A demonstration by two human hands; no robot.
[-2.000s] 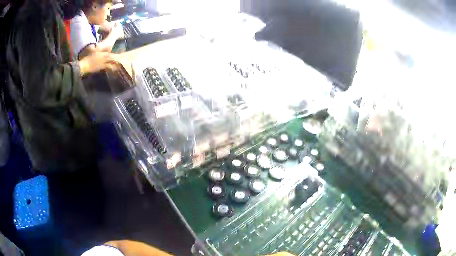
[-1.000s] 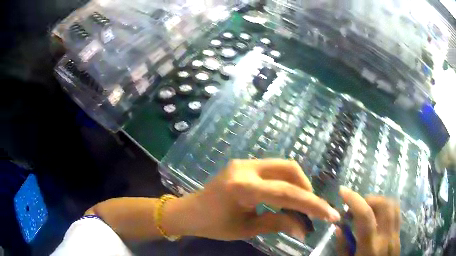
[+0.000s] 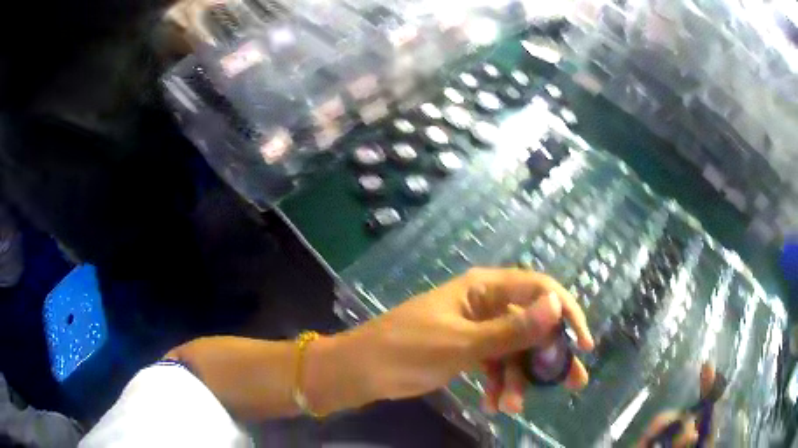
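My left hand (image 3: 472,337) holds a palm-sized round black unit (image 3: 551,360) by its rim between thumb and fingers, its dull pinkish-grey face showing. My right hand (image 3: 678,427) is blurred and cut off by the bottom edge at the right; its fingers are around a dark tool (image 3: 707,404), whose type I cannot tell. The large clear ribbed tray (image 3: 455,245) lies under and beyond my hands, with a row of dark units (image 3: 656,284) in it.
Loose black discs with pale centres (image 3: 416,185) lie on the green work surface (image 3: 319,223) beyond the tray's left part. Stacked clear trays with labels (image 3: 337,114) stand behind and left. More blurred clear stacks (image 3: 682,114) stand at the upper right. A blue stool (image 3: 74,319) is at the left.
The view has swung down from the wider bench. Both hands have come in, then moved apart; my left hand now shows the round unit, and my right hand has moved lower right.
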